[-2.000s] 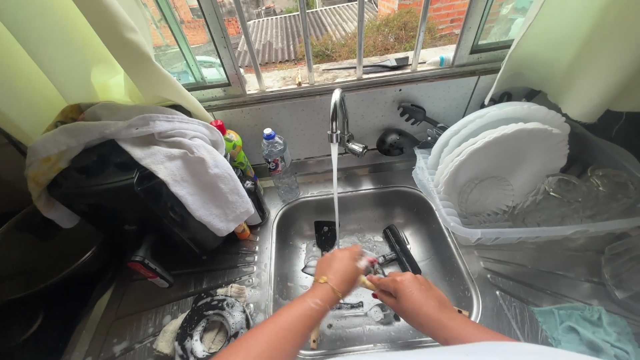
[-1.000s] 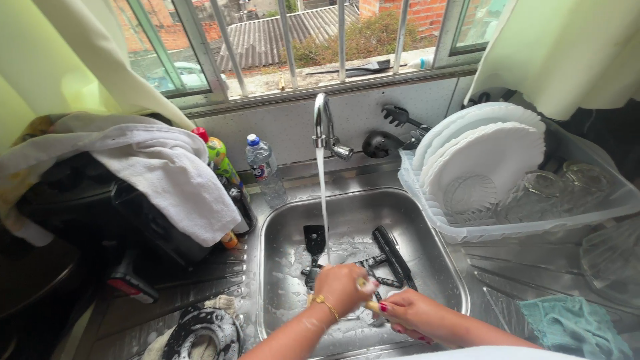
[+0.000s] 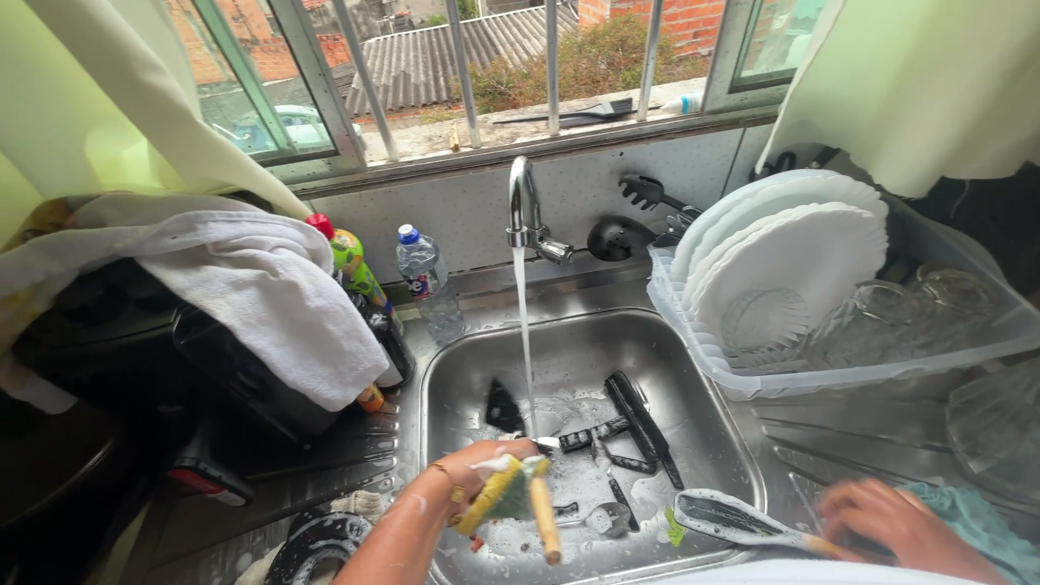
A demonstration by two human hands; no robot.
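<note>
My left hand [image 3: 479, 467] is over the left side of the steel sink, closed on a soapy yellow and green sponge [image 3: 505, 491]. A wooden handle [image 3: 544, 520] stands against the sponge; the hand hides how it is held. My right hand [image 3: 873, 516], blurred, is over the right drainboard, by the wooden-handled end of a foamy black slotted turner [image 3: 735, 520]. Whether it grips the handle, I cannot tell. Water runs from the chrome faucet [image 3: 522, 203]. Black-handled utensils [image 3: 642, 422], a black turner head [image 3: 504, 408] and a spoon [image 3: 608, 518] lie in the sink [image 3: 682, 349].
A clear plastic basin [image 3: 756, 386] holds white plates and glassware at right. A teal cloth [image 3: 975, 528] lies near my right hand. Bottles [image 3: 431, 284], a towel-draped black appliance [image 3: 276, 301] and a soapy black ring-shaped part [image 3: 317, 548] are at left. A black ladle [image 3: 617, 237] is behind the sink.
My hands were together over the sink; my right hand has moved away to the right drainboard. The foamy turner now shows at the sink's right front edge.
</note>
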